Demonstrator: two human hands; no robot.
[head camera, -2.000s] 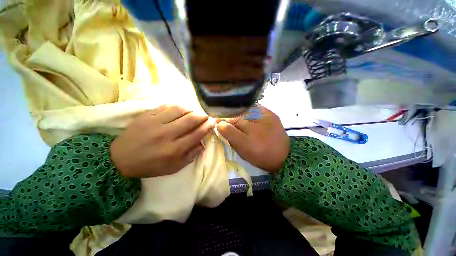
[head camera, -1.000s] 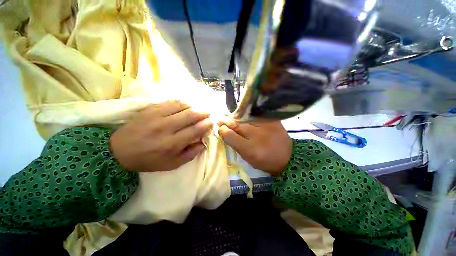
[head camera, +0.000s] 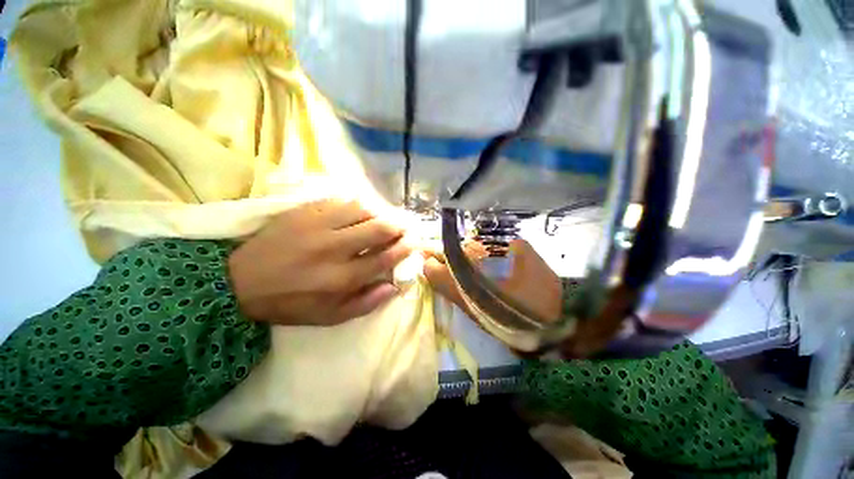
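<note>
Pale yellow gathered cloth (head camera: 178, 140) lies over the table's left side and hangs over the front edge onto the lap. My left hand (head camera: 318, 264) lies on the cloth, fingertips gripping its edge beside the brightly lit needle area. My right hand (head camera: 510, 281) is partly hidden behind the chrome guard (head camera: 655, 187); its fingertips are at the cloth's edge, close to the left ones. A narrow yellow strip (head camera: 465, 365) hangs from the cloth at the table edge. The needle and presser foot are too glared to make out.
The white sewing machine head (head camera: 468, 84) with a blue stripe spans the top. A marked band (head camera: 506, 379) runs along the table's front edge. A metal lever (head camera: 805, 207) and loose threads (head camera: 785, 281) are at the right. More yellow cloth (head camera: 581, 451) lies below.
The view has shifted, so the chrome guard now looms further right and covers part of my right hand and the blue snips' place. Both hands keep nearly the same hold on the cloth.
</note>
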